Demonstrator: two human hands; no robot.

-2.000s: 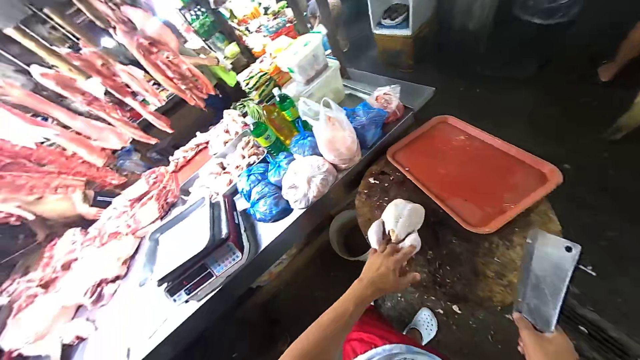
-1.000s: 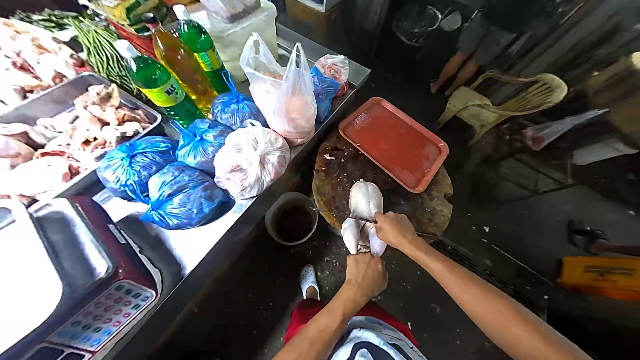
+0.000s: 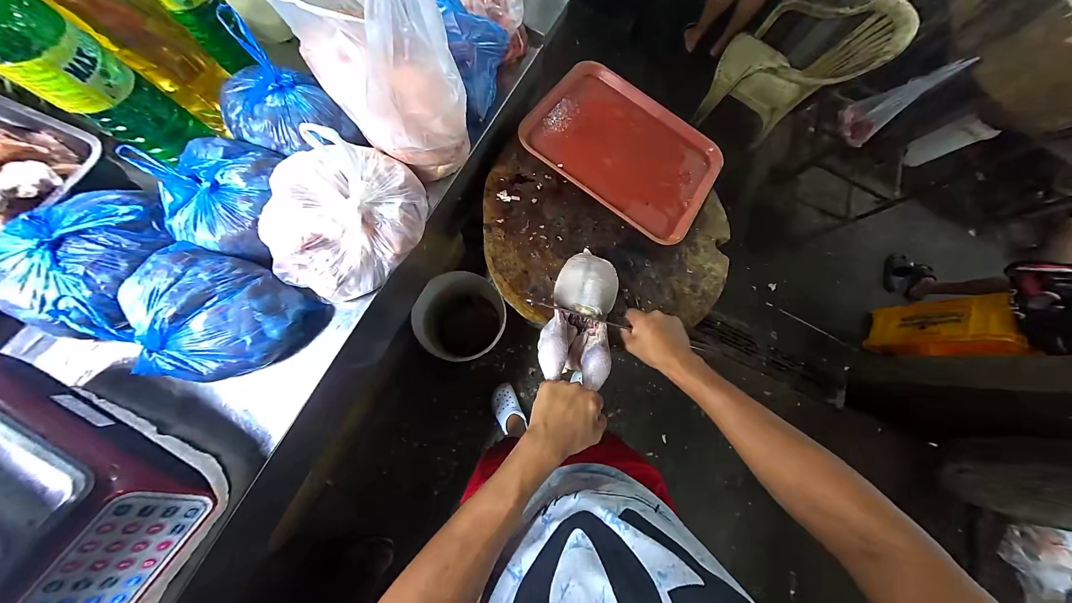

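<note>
A pale plucked chicken (image 3: 586, 283) lies at the near edge of a round wooden chopping block (image 3: 544, 226), its legs toward me. My left hand (image 3: 568, 416) is closed around the leg ends. My right hand (image 3: 657, 337) grips a cleaver (image 3: 614, 322), seen edge-on, whose blade lies across the bird between body and legs. How deep the blade sits cannot be told. A red plastic tray (image 3: 624, 151) rests on the far part of the block.
Left of the block is a bucket (image 3: 459, 316) with dark contents. A metal counter (image 3: 322, 343) holds tied plastic bags (image 3: 343, 213), green bottles (image 3: 75, 71) and a weighing scale (image 3: 109, 486). Beyond stand a plastic chair (image 3: 779, 75) and a yellow container (image 3: 946, 325); other people's legs show at the edges.
Two seconds ago the cleaver was held up at the right, away from the chicken; it is now across the bird. My left hand has gone from the bird's body to its leg ends. The view has shifted.
</note>
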